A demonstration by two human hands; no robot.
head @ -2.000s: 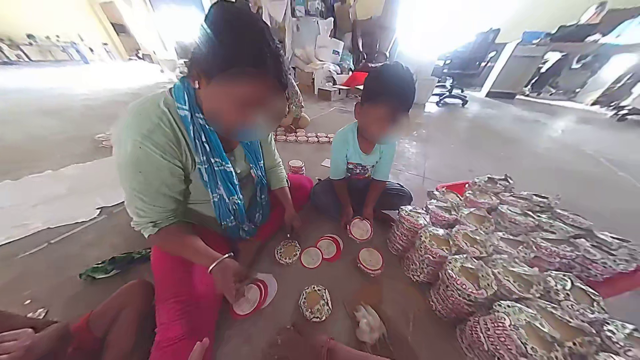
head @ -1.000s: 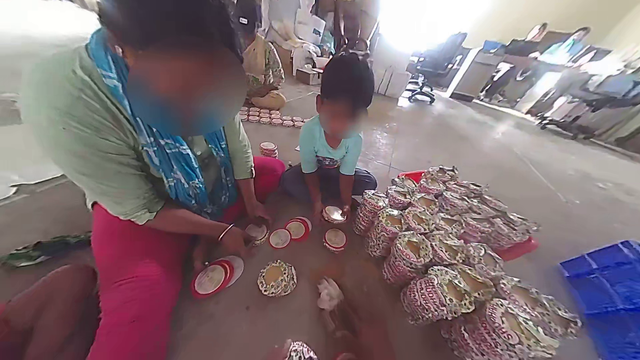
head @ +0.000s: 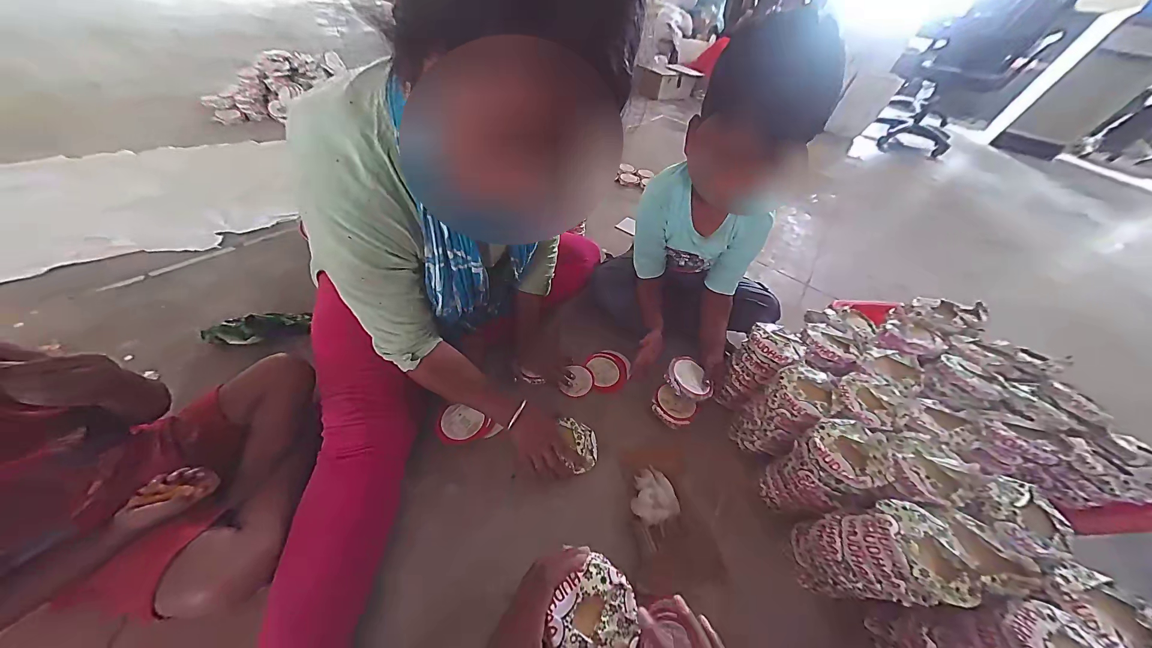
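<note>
At the bottom centre my left hand [head: 537, 594] grips a round container wrapped in printed paper [head: 589, 605] by its left side. Just to the right, my right hand [head: 697, 625] is partly cut off by the lower edge, its fingers beside a pinkish round piece [head: 664, 624]; whether it holds that piece is unclear. Ahead of my hands, a crumpled white cloth or plastic piece [head: 655, 497] lies on a brown patch of floor. A person in a green top rests a hand on another wrapped container [head: 580, 445]. Round red-rimmed lids [head: 608, 371] lie near that person's other hand.
Stacks of wrapped round containers [head: 832, 463] fill the right side, some over a red tray [head: 1111, 519]. A seated person in light blue touches a white disc [head: 689, 378] above another round piece [head: 675, 405]. Someone in red sits at left. An office chair [head: 913, 126] stands behind.
My hands and the wrapped container have come further into view at the bottom. The person in green has moved a hand from the red-rimmed discs to a wrapped container. The view has shifted.
</note>
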